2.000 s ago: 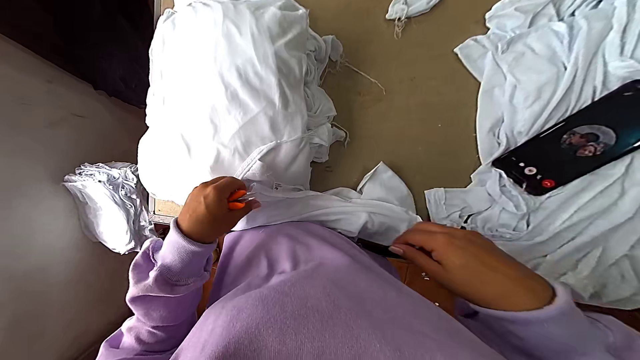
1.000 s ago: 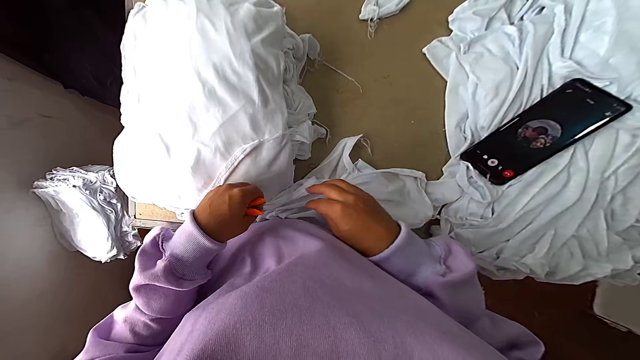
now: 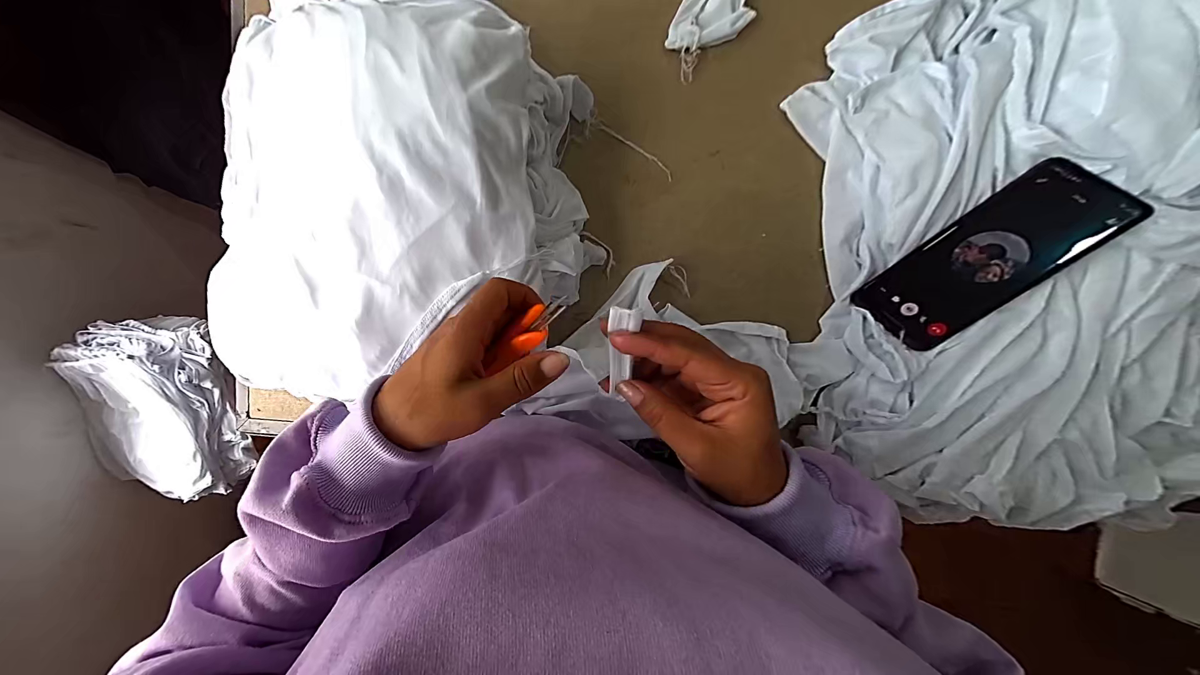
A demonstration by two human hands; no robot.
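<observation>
My left hand (image 3: 473, 370) is closed around a small orange-handled cutting tool (image 3: 527, 339), whose thin metal tips point up and right; its exact kind cannot be told. Facing it, my right hand (image 3: 703, 403) pinches a folded edge of white fabric (image 3: 622, 347) between thumb and fingers. More of a white cloth piece (image 3: 750, 352) lies behind that hand, near the table's front edge. A tall pile of white fabric (image 3: 375, 187) with loose threads along its right side stands just beyond my left hand.
A smartphone (image 3: 1003, 253) showing a call screen rests on a spread heap of white fabric (image 3: 975, 441) at right. A small scrap (image 3: 710, 23) lies on the brown tabletop (image 3: 712, 187) at the back. Left of the table is a stack of folded white cloth (image 3: 155, 408).
My right hand, farther right two seconds ago, has come in close to my left hand and now holds up a folded fabric edge. The orange-handled tool stays in my left hand.
</observation>
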